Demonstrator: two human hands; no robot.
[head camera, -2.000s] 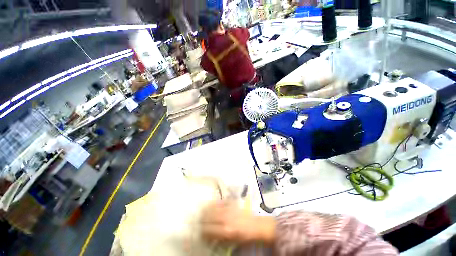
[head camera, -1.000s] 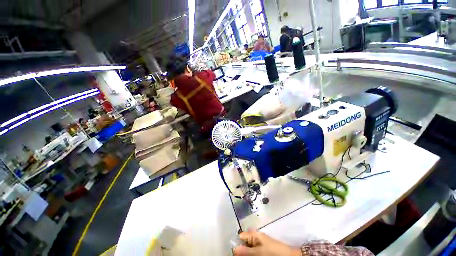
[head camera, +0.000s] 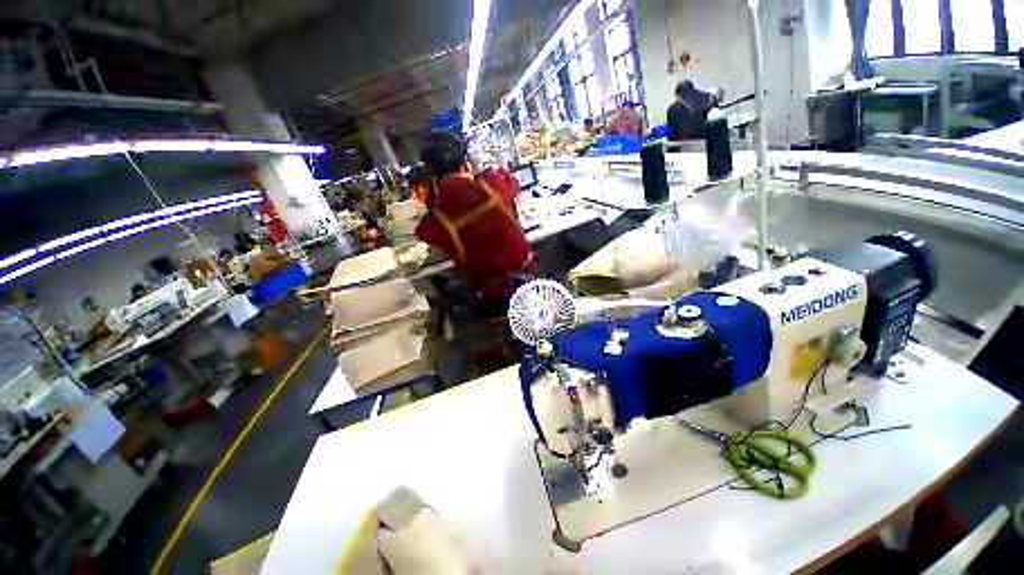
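A beige fabric piece (head camera: 421, 541) with a yellow edge on its left lies at the bottom of the view, on the near left part of the white sewing table (head camera: 326, 494); the frame's edge cuts it off. The sewing machine (head camera: 685, 354) with its blue cover stands to the right of it. The presser foot and needle area (head camera: 595, 458) has no fabric under it that I can make out. Neither of my hands is in the picture.
Green-handled scissors (head camera: 770, 461) and a dark cord lie right of the needle. A clip fan (head camera: 541, 310) is beside the machine head. Black thread cones (head camera: 655, 172) stand behind. Beige pieces are stacked (head camera: 380, 326) beyond the table. A person in dark red (head camera: 481, 230) works ahead.
My right hand, earlier over the fabric and then at the table's near edge, has left the picture. The view has tilted up and shifted. More of the beige piece shows than one second ago.
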